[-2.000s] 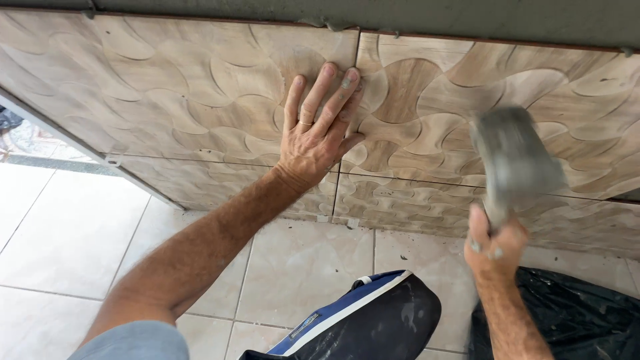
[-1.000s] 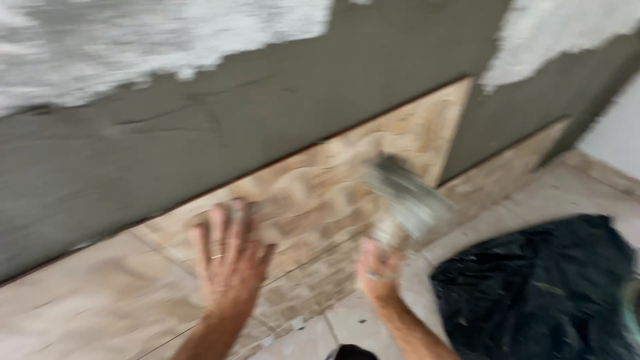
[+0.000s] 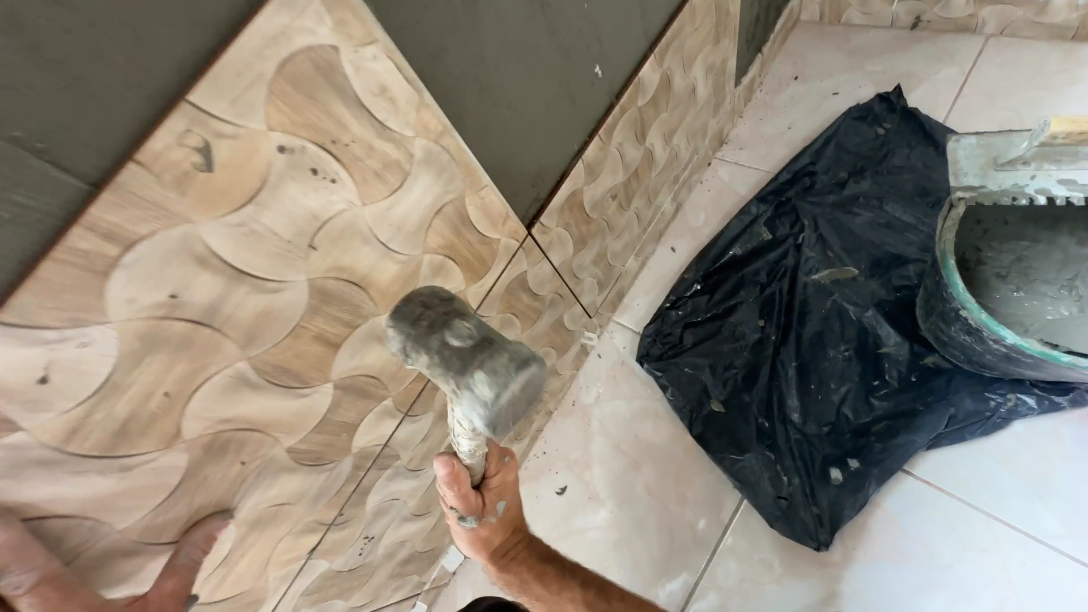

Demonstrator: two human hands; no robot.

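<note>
My right hand (image 3: 489, 501) is closed around the handle of a mortar-smeared mallet (image 3: 467, 357), its head held over the lower right part of a patterned wall tile (image 3: 246, 255). At the bottom left, my left hand (image 3: 110, 569) lies against the same tile with thumb and fingers spread, partly cut off by the frame. The tile has a raised wavy pattern in beige and brown, with a few dark smudges. Gray mortar (image 3: 527, 76) covers the wall beside it. Small pale spacers (image 3: 452, 558) sit along the foot of the lower tiles.
A black plastic sheet (image 3: 799, 306) lies on the pale floor tiles (image 3: 612, 476) at the right. On it stands a bucket (image 3: 977, 331) of gray mortar, with a notched trowel (image 3: 977, 166) resting across its rim. More patterned tiles (image 3: 654, 119) run along the wall's base.
The view has swung to the right, bringing in the bucket and notched trowel. The mallet stays in my right hand, and my left hand remains on the tiled wall.
</note>
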